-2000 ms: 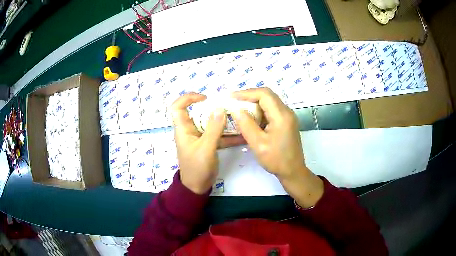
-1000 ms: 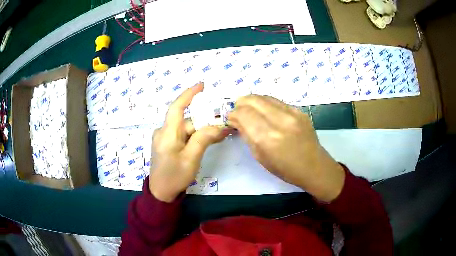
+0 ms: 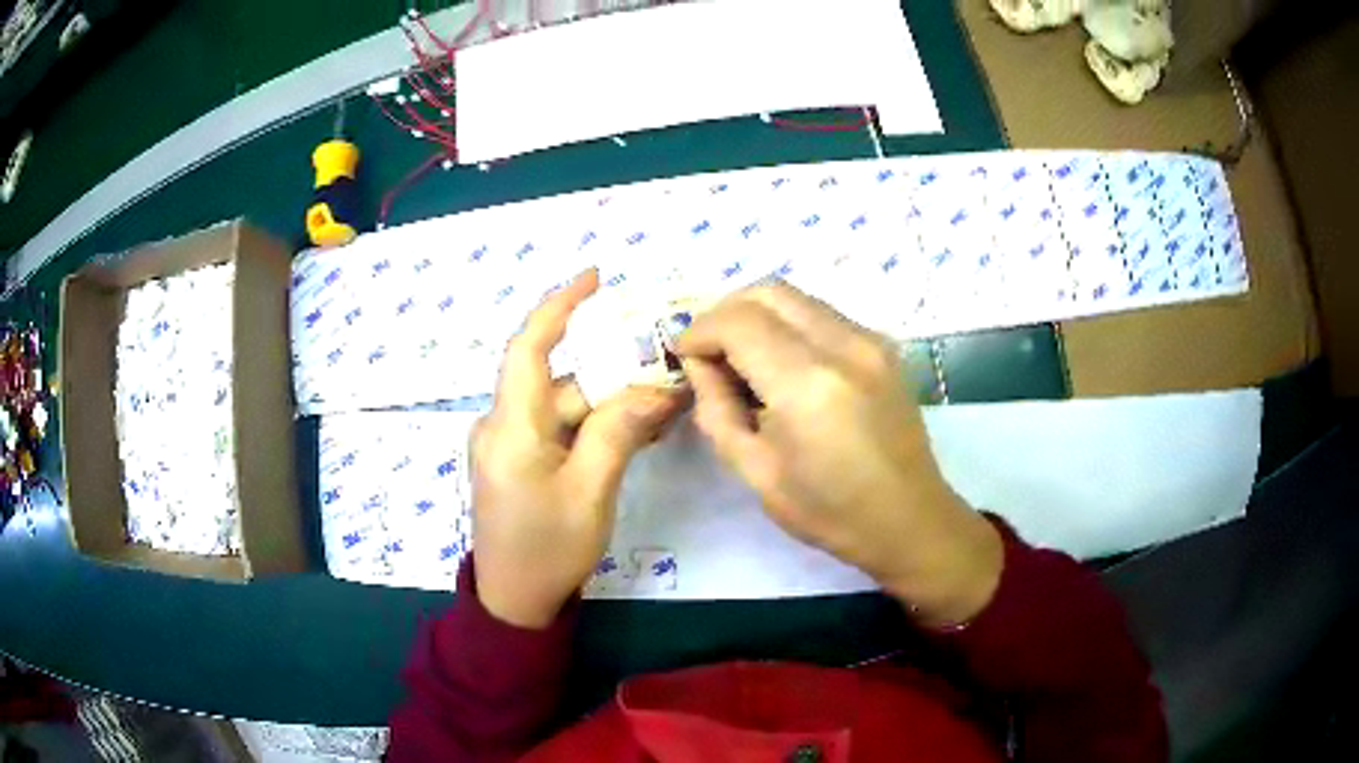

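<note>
A cream-white plastic housing is held above the adhesive sheets, overexposed and hard to outline. My left hand holds it from the left between thumb and fingers, its forefinger raised. A small dark recess and a blue-printed pad piece show on its face. My right hand is at its right side, thumb and forefinger tips close together at the recess. What these fingertips pinch, if anything, is hidden. The printed adhesive pad sheet lies behind and below the hands.
An open carton of printed white pieces stands left. A yellow-black screwdriver and red leads lie upper left, beside a white cover sheet. Cream housings lie on cardboard at right. A blank white liner lies nearer me.
Two seconds ago both hands gripped the housing with thumbs on its face. Since then the left hand has kept hold, and the right fingertips have moved to the recess. The camera view has shifted slightly.
</note>
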